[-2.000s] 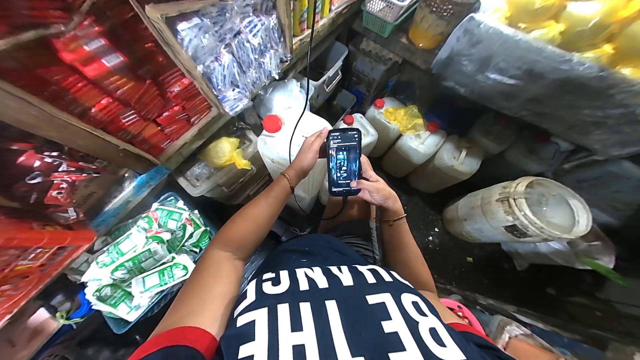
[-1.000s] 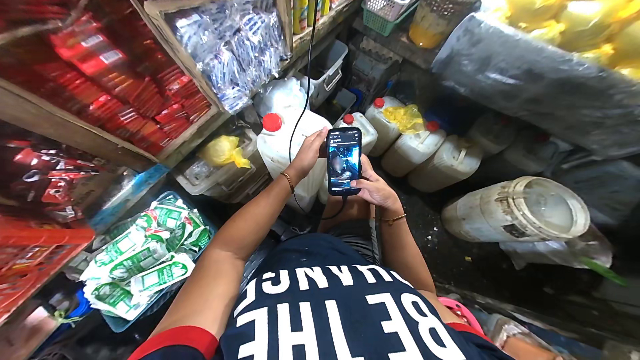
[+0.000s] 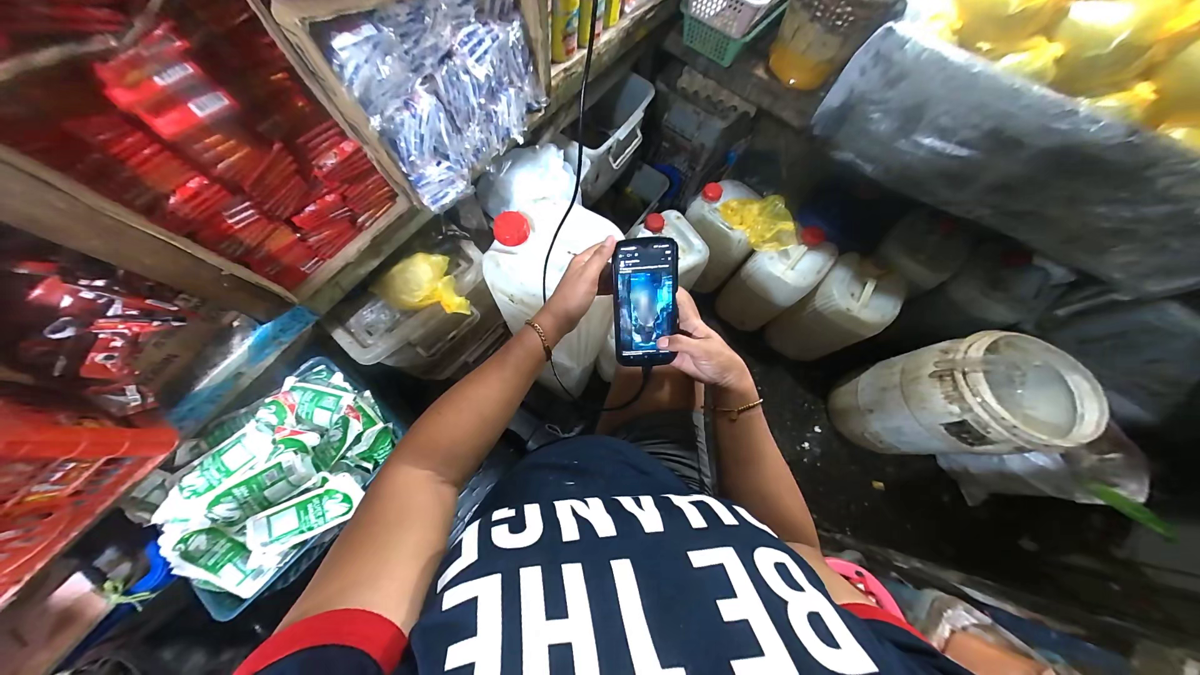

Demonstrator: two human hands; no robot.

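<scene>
A black smartphone (image 3: 645,305) with a lit screen is held upright in front of my torso. My left hand (image 3: 583,286) grips its left edge, the fingers behind it partly hidden. Around the lower right edge is my right hand (image 3: 705,349), its thumb resting on the bottom part of the screen. A black cable (image 3: 647,377) runs from the phone's lower end, and a thin black cord (image 3: 562,220) hangs down past my left hand. Just behind the phone stands a big white plastic jug (image 3: 539,267) with a red cap.
More red-capped jugs (image 3: 776,281) stand ahead to the right, beside a dirty white bucket (image 3: 966,394) with a lid. At the left are a basket of green-and-white pouches (image 3: 267,478), a red crate (image 3: 70,487) and wooden shelves (image 3: 352,258) of red sachets.
The picture on the phone's screen has changed. Both hands keep their hold on the phone in about the same place.
</scene>
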